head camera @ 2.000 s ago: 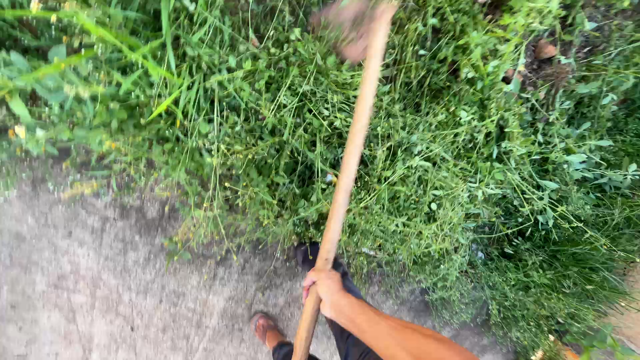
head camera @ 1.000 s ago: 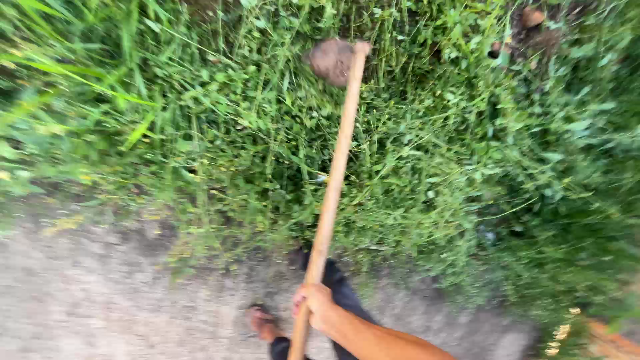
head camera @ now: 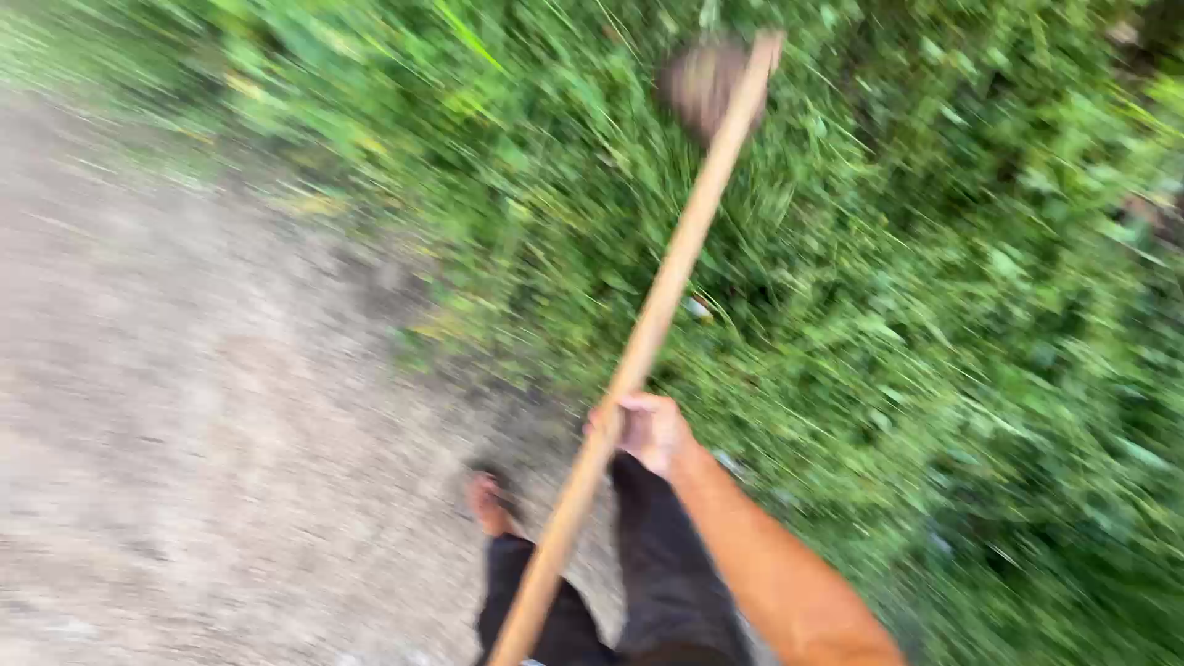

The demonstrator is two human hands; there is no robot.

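Observation:
My right hand (head camera: 652,430) is closed around the long wooden handle (head camera: 666,287) of a hoe. Its arm comes in from the lower right. The handle slants from the bottom middle up to the top right of centre, and its lower end runs out of the frame. At the far end, the broad brownish hoe blade (head camera: 705,88) is over or among the green weeds (head camera: 851,351); blur hides whether it touches the ground. My left hand is out of view.
Pale, rough ground (head camera: 231,416) lies on the left, edged by grass and weeds. My sandalled foot (head camera: 490,499) and dark-trousered legs are at the bottom. A small whitish scrap (head camera: 698,307) lies in the weeds beside the handle.
The view has turned, so the pale ground now reaches higher on the left. My right hand stays on the handle, which slants more to the right in the picture.

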